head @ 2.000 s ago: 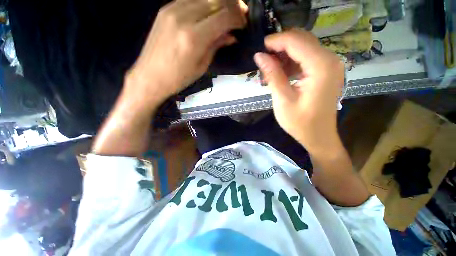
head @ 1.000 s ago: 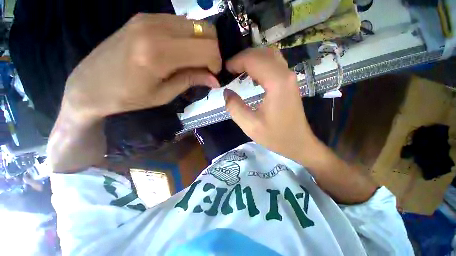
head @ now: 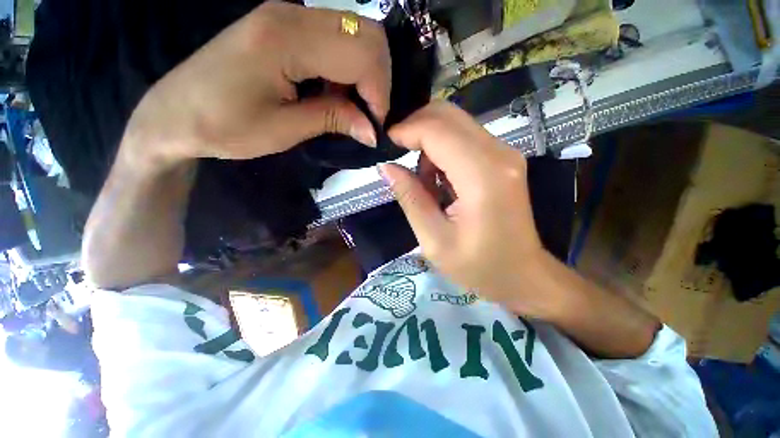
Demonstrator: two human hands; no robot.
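Note:
My left hand (head: 265, 90), with a ring on one finger, pinches black cloth between thumb and forefinger at the front of the table. The black garment piece (head: 342, 152) hangs under and around its fingers. My right hand (head: 470, 188) is just to the right, its forefinger tip touching the cloth edge beside my left fingertips; its thumb is apart below. Whether it grips the cloth cannot be told. The black garment pile (head: 85, 85) lies at the left and drapes over the table edge. The machine's small metal needle parts (head: 421, 26) are above the hands, partly cut off.
A ruler-like measuring strip (head: 633, 108) runs along the table's front edge. Yellow stained cloth (head: 556, 47) lies on the machine. White ties (head: 575, 103) loop over the edge. A cardboard box (head: 684, 248) at lower right holds black scraps (head: 746, 250).
Both hands have come down and left from the needle area since the first frame. Since the middle frame they have moved only slightly, and the fingertips are closer together at the cloth.

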